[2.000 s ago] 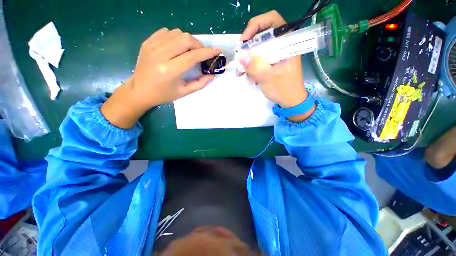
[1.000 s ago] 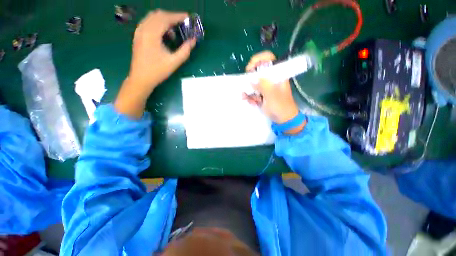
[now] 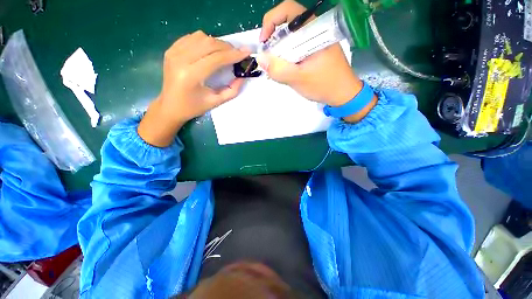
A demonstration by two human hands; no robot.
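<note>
My left hand (image 3: 192,79) pinches a small black housing (image 3: 246,68) between thumb and fingertips above the white paper sheet (image 3: 268,114). My right hand (image 3: 318,73) holds a clear glue syringe (image 3: 312,40) like a pen, slanting down to the left. Its lower end is at the housing's right side; whether the tip touches cannot be told. The syringe's green cap (image 3: 354,23) is at its upper right end. A thin black pen-like item (image 3: 304,16) lies along the syringe by my right fingers. A blue strap (image 3: 353,104) is round my right wrist.
A crumpled white wipe (image 3: 80,79) and a long clear plastic bag (image 3: 44,105) lie on the green bench at left. The black dispenser box (image 3: 496,70) stands at right, with a clear hose (image 3: 396,63) running to it. A blue sleeve (image 3: 26,198) of another person shows at far left.
My left hand has come back from the far side of the bench to the paper with a housing. My right hand has brought the syringe to it. The camera view has shifted.
</note>
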